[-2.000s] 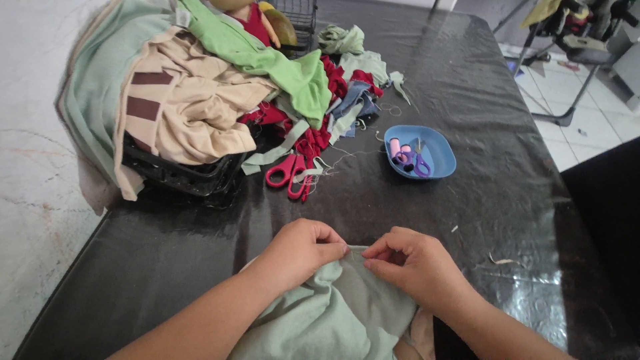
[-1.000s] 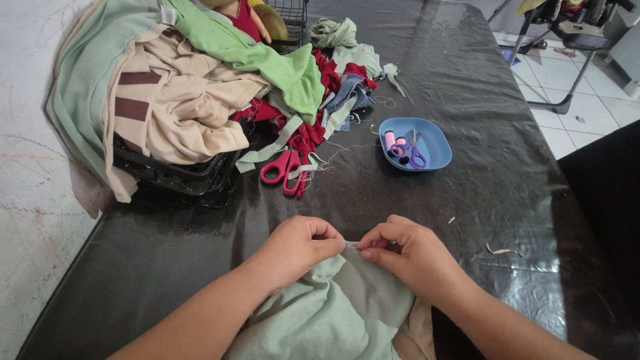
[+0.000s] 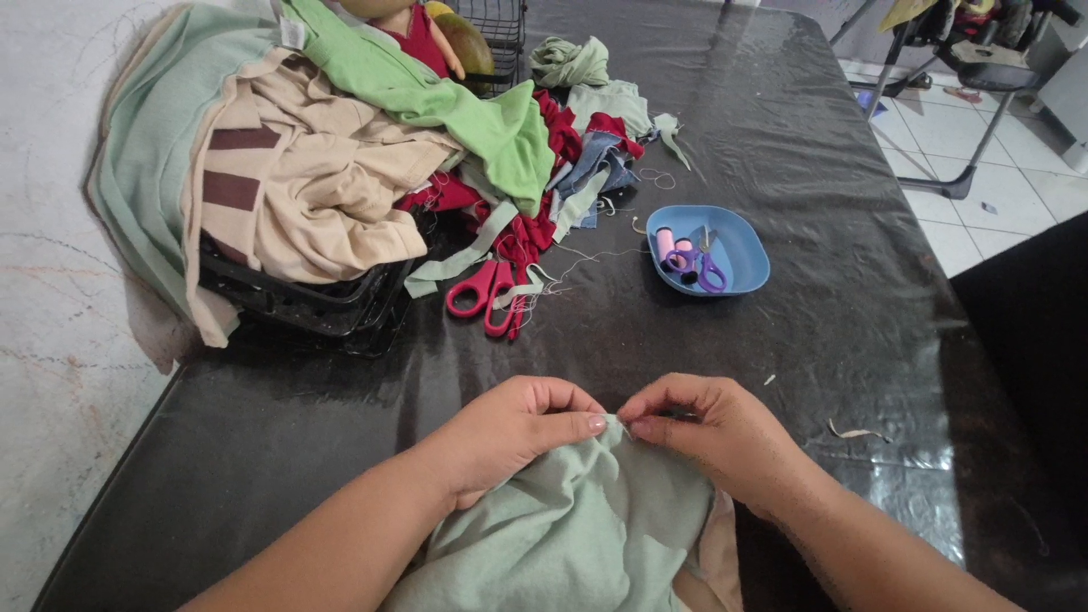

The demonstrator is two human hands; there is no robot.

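A pale green cloth with a beige part at its right side hangs from my fingers at the near side of the table. My left hand pinches its top edge between thumb and forefinger. Close beside it, my right hand has thumb and fingertips together at the same edge; whether a needle is between them cannot be seen. Beyond my hands lie red-handled scissors among thread and scraps. To their right, a blue plastic bowl holds pink thread spools and small purple-handled scissors.
A black plastic basket heaped with beige and green clothes stands against the wall at left. Red, denim and green fabric scraps lie beside it, near a wire basket. The table has a dark plastic cover. A black surface is at far right.
My two hands remain at the cloth's top edge, and the fingertips of the right hand have shifted slightly. The bowl and the scissors have stayed in place.
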